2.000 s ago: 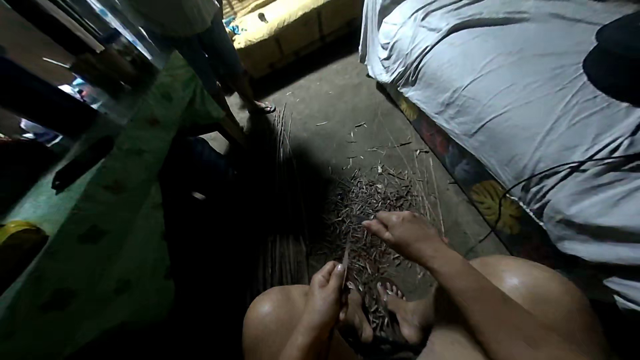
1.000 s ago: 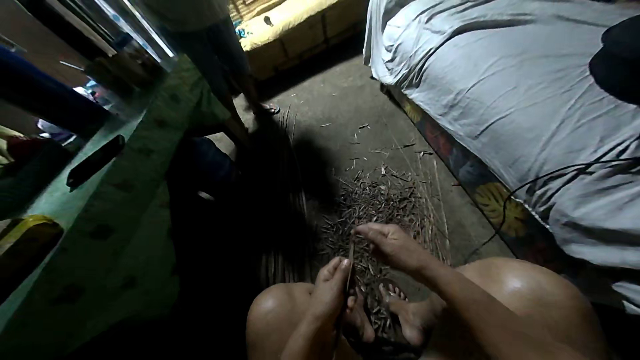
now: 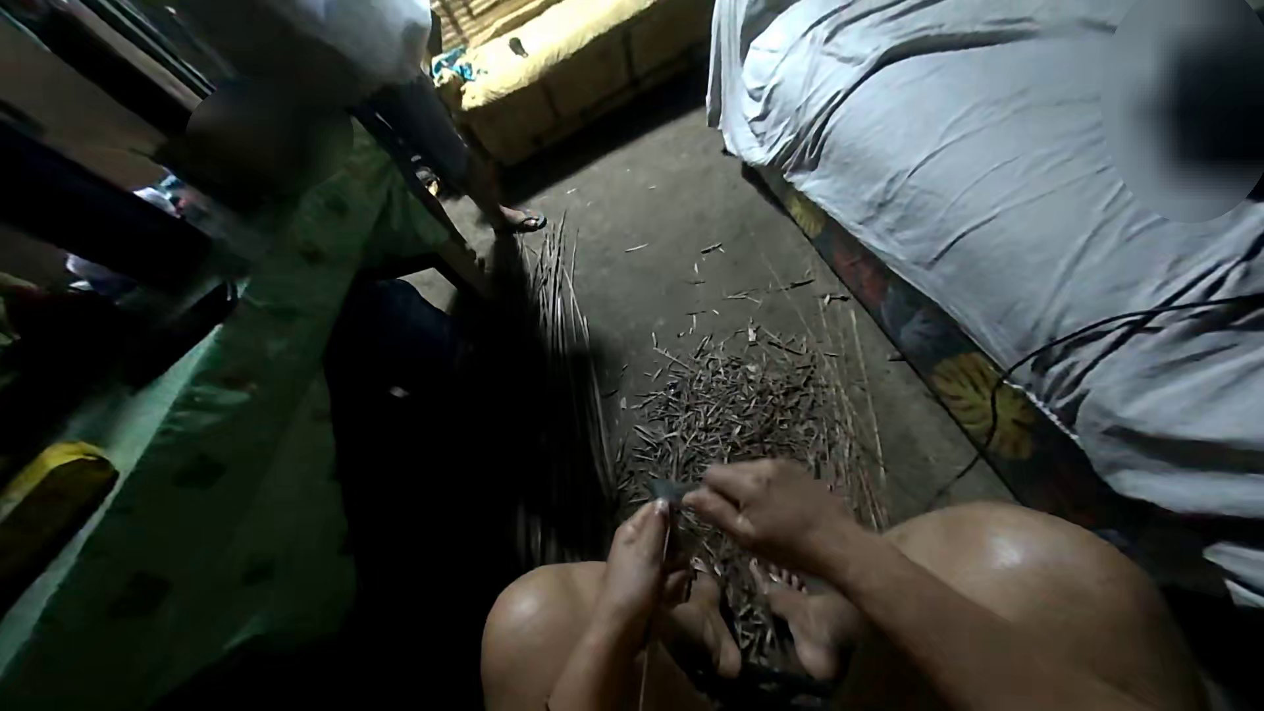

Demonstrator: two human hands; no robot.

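Note:
My left hand [image 3: 640, 553] is closed around a thin stick [image 3: 647, 657], which runs down past my wrist between my knees. Just right of its thumb, my right hand [image 3: 765, 502] grips a small flat blade [image 3: 673, 490], whose grey end lies by the left thumb tip. Whether the blade touches the stick cannot be told. Below and beyond both hands, a heap of short cut stick pieces [image 3: 741, 405] covers the floor around my bare feet. Long thin sticks [image 3: 568, 336] lie in a bundle left of the heap, partly in shadow, and more long sticks [image 3: 857, 415] lie on its right.
A bed with a grey sheet [image 3: 918, 178] stands on the right, a black cable [image 3: 1106, 326] across it. At left is a table with a green patterned cloth [image 3: 257, 474]. Another person [image 3: 434, 128] stands beyond it, a sandalled foot on the floor. A yellow cushioned seat [image 3: 563, 74] is at the back.
The small blade now shows crosswise at my left thumb tip, held in my right hand. Near the table, the standing person has leaned or reached over its far end.

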